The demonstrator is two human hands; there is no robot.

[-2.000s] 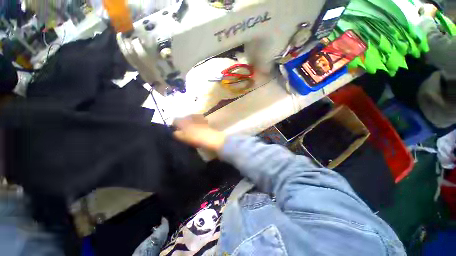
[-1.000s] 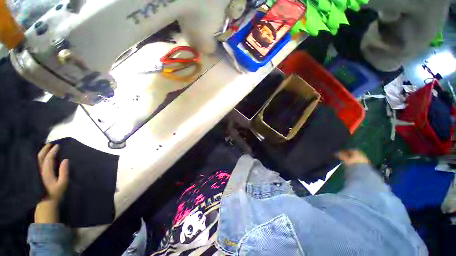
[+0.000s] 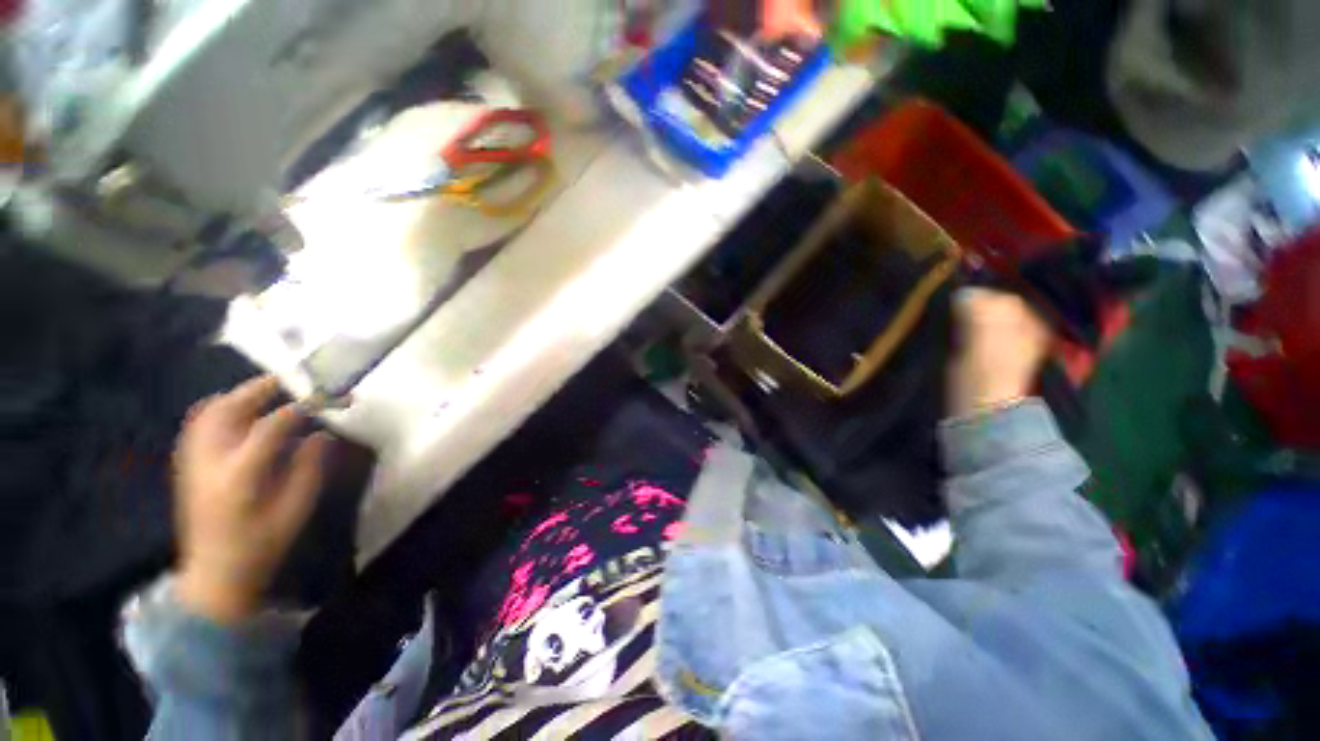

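Note:
Black fabric [image 3: 87,420] lies heaped at the left by the sewing machine. My left hand [image 3: 239,500] is blurred, resting on black cloth at the left end of the machine bed [image 3: 500,340]; whether it pinches the cloth is unclear. My right hand [image 3: 996,348] is closed on black cloth [image 3: 898,449] beside the open cardboard box [image 3: 869,369], below the table edge; its fingertips are hidden. The machine head [image 3: 217,109] is blurred at the upper left.
Scissors [image 3: 500,159] with red and orange handles lie on the bed. A blue tray [image 3: 709,152] holding a phone [image 3: 746,80] stands at the table's far end. A red bin [image 3: 955,174] is behind the box, with green pieces [image 3: 941,18] at the top and another red container [image 3: 1288,326] at right.
My left hand has moved right and up, nearer the needle area, with its fingers more bent. My right hand has moved up and slightly left, close to the box, and the cloth there has shifted.

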